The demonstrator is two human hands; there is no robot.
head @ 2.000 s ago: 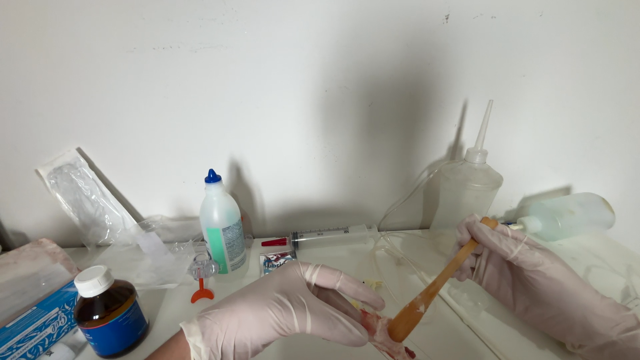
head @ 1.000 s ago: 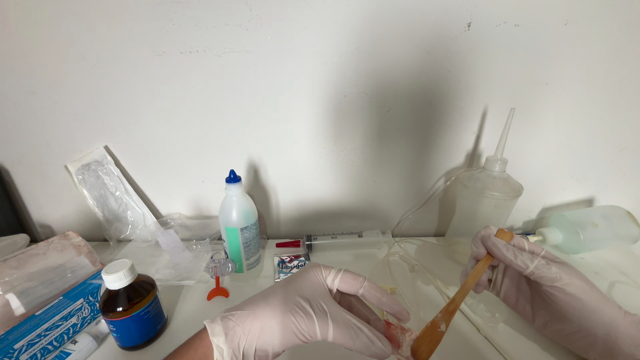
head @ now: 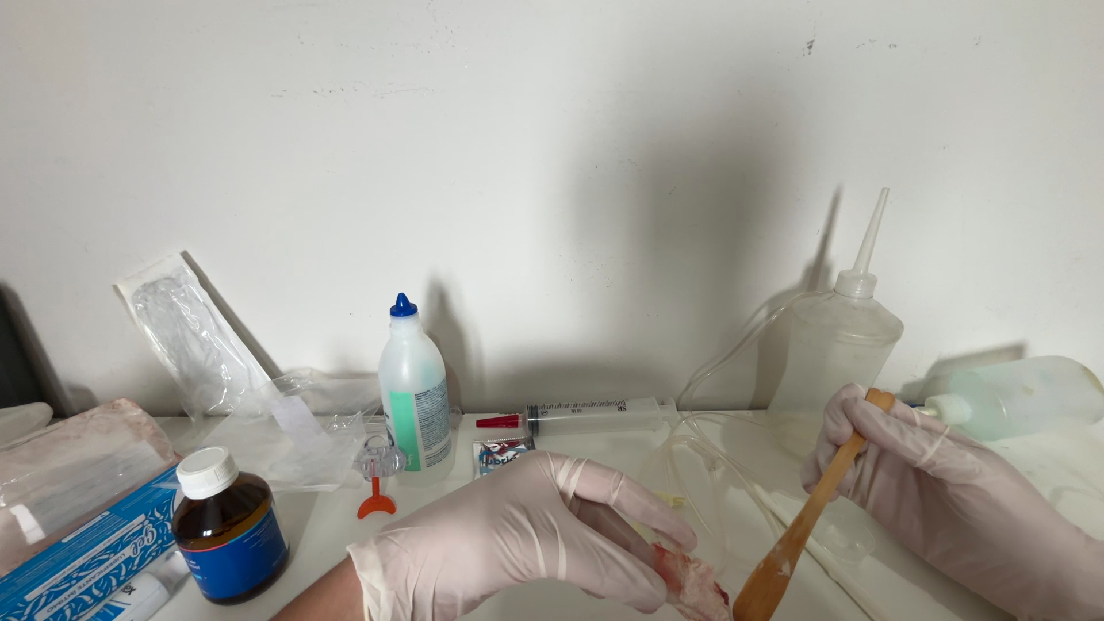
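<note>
My left hand [head: 535, 535], in a pale latex-like glove, grips a piece of raw, pinkish-white tissue [head: 690, 582] at the lower middle; the frame's bottom edge cuts it off. My right hand [head: 923, 492], gloved alike, holds the upper end of a flat wooden stick [head: 798, 530] that slants down to the left. Its broad lower end lies close beside the tissue; whether they touch is not clear. Behind my hands lie a large syringe [head: 595, 417] with a red tip, a small printed sachet [head: 500, 455] and clear thin tubing [head: 711, 470].
A white bottle with a blue cap [head: 416, 388] stands near the wall [head: 535, 172]. An amber bottle [head: 228, 535], a blue gel box [head: 86, 552] and clear plastic packaging [head: 203, 332] are at left. A translucent nozzle bottle [head: 832, 345] and a lying bottle [head: 1022, 397] are at right.
The view has shifted slightly. The tissue and the wooden stick's broad end now sit lower in the picture than two seconds ago. Both hands keep their hold.
</note>
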